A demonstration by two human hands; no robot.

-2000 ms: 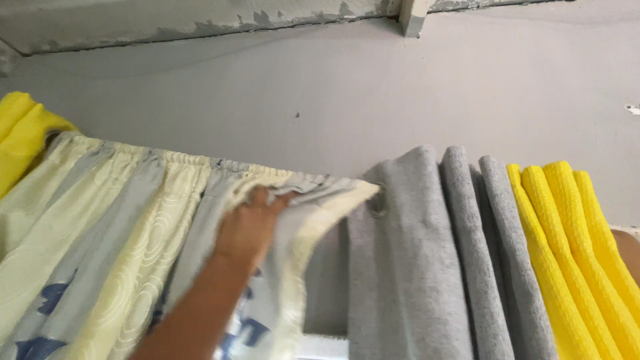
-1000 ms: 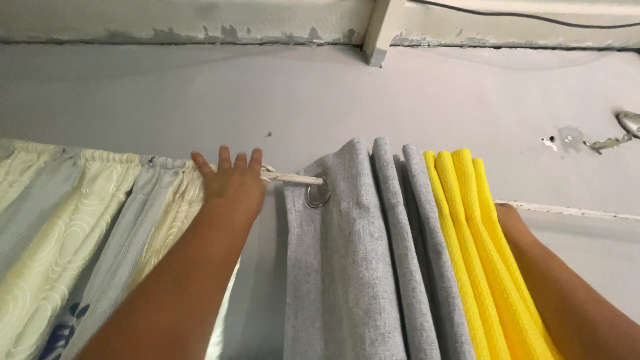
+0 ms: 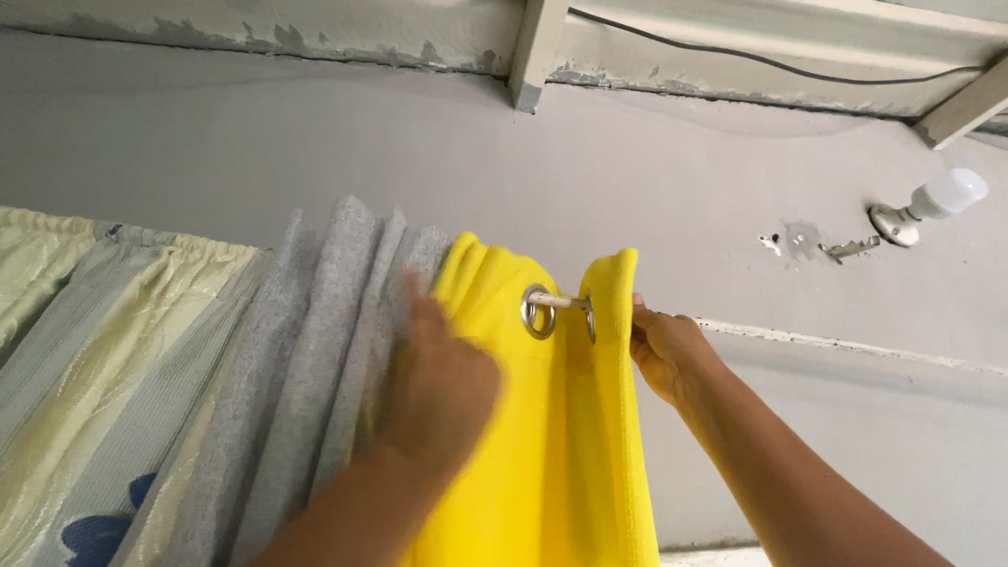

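A yellow curtain [image 3: 504, 441] with metal grommets hangs on a thin curtain rod [image 3: 559, 300], which shows between two grommets. Behind its right edge is my right hand [image 3: 669, 342], fingers curled near the rod's end; what they grip is hidden. My left hand [image 3: 445, 378], blurred, is in front of the border between the yellow curtain and a bunched gray curtain [image 3: 291, 378], one finger pointing up; its hold is unclear. Farther left hangs a gathered cream and gray curtain [image 3: 118, 339] with blue motifs.
A light bulb [image 3: 949, 193] in a wall socket sticks out at the upper right, beside a damaged patch [image 3: 803, 240] of the gray wall. Overhead are beams [image 3: 539, 55] and a dark cable [image 3: 740, 55]. A pale ledge [image 3: 827, 340] runs along the wall at right.
The gray curtain is bunched against the cream one, covering the bare rod seen between them a second ago. The yellow curtain is spread wider. My left hand has left the cream curtain. The view has shifted right.
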